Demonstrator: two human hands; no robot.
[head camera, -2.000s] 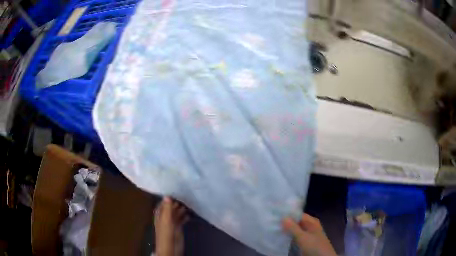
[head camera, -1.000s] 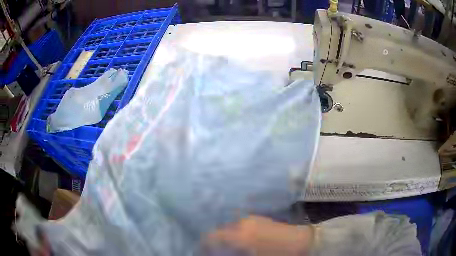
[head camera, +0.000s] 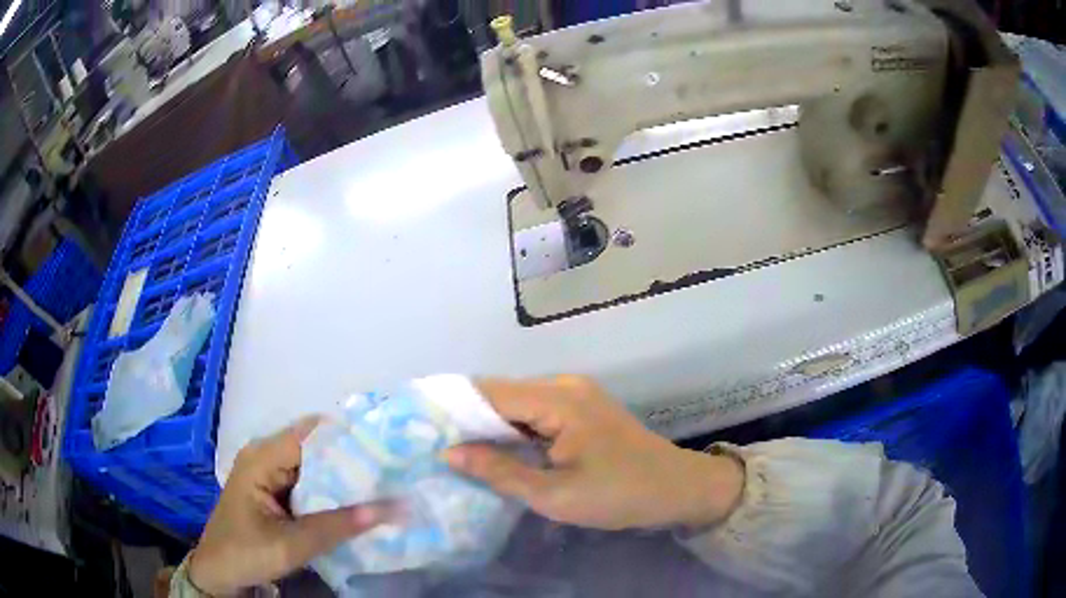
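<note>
A blue floral cloth (head camera: 403, 502) is bunched between my two hands, low in front of the table's front edge. My left hand (head camera: 263, 514) grips its left side, thumb on top. My right hand (head camera: 585, 456) holds its upper right part, where a pale edge shows, between thumb and fingers. The cloth's lower part is cut off by the frame's bottom. The cream sewing machine (head camera: 701, 88) stands beyond my hands to the right, with its needle area (head camera: 581, 234) over the bed and no cloth under it.
The white tabletop (head camera: 362, 280) lies beyond my hands. A slatted blue crate (head camera: 175, 350) at the left bears a pale blue cloth scrap (head camera: 158, 371). A small tan box (head camera: 985, 275) sits at the machine's right end. A blue bin (head camera: 935, 438) is below the table's front edge.
The cloth, earlier spread over the table and hanging over its front, is now gathered between both hands. The tabletop and needle area are uncovered. The view has shifted, showing more of the machine.
</note>
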